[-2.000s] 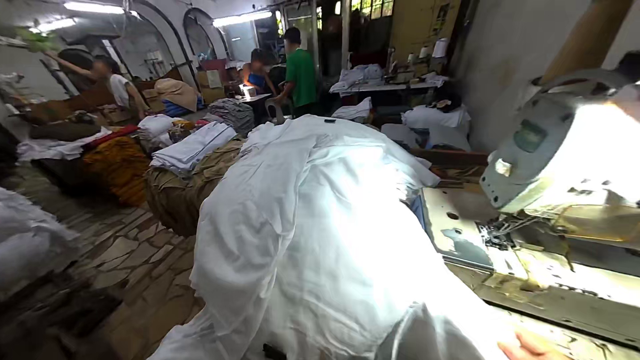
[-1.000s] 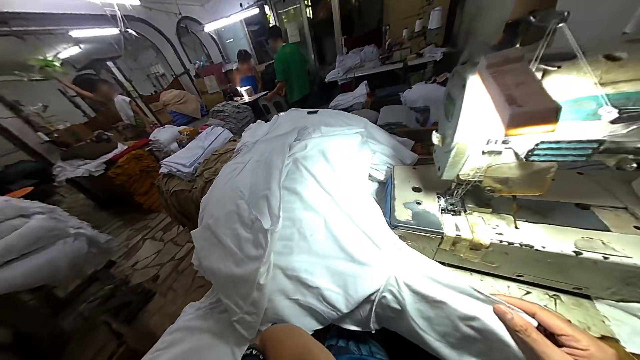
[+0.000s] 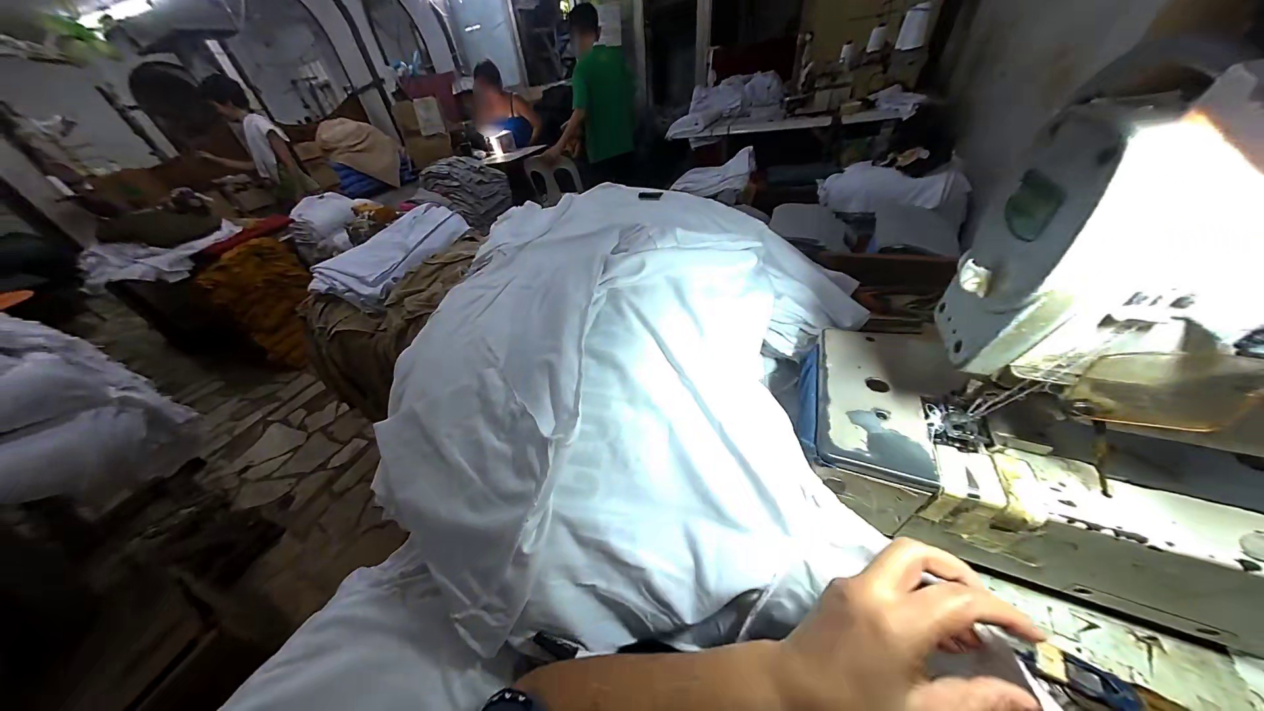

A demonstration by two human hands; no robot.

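My left hand (image 3: 908, 622) reaches in from the bottom, with a dark band at the wrist. Its fingers and thumb are closed around a thin white piece, apparently fabric (image 3: 992, 660), at the machine table's near edge. My right hand is out of view. A big heap of white garments (image 3: 652, 395) fills the middle, just left of an industrial sewing machine (image 3: 1047, 237). Threads run to the needle area (image 3: 953, 420), and the machine's lamp shines brightly. Beside my left fingertips lies a small blue-handled tool (image 3: 1101, 683), partly cut off by the frame.
White cloth (image 3: 79, 405) is piled at left. Folded white cloth (image 3: 390, 252) rests on a brown bundle (image 3: 346, 336), near mustard cloth (image 3: 259, 296). Behind are a person in green (image 3: 604, 99), a seated person (image 3: 509, 109), another person (image 3: 259, 143) and a sewing table (image 3: 800, 123).
My left arm, at the bottom edge a second ago, now extends rightward with its hand showing. My right hand, earlier beside the white cloth at lower right, has left the view.
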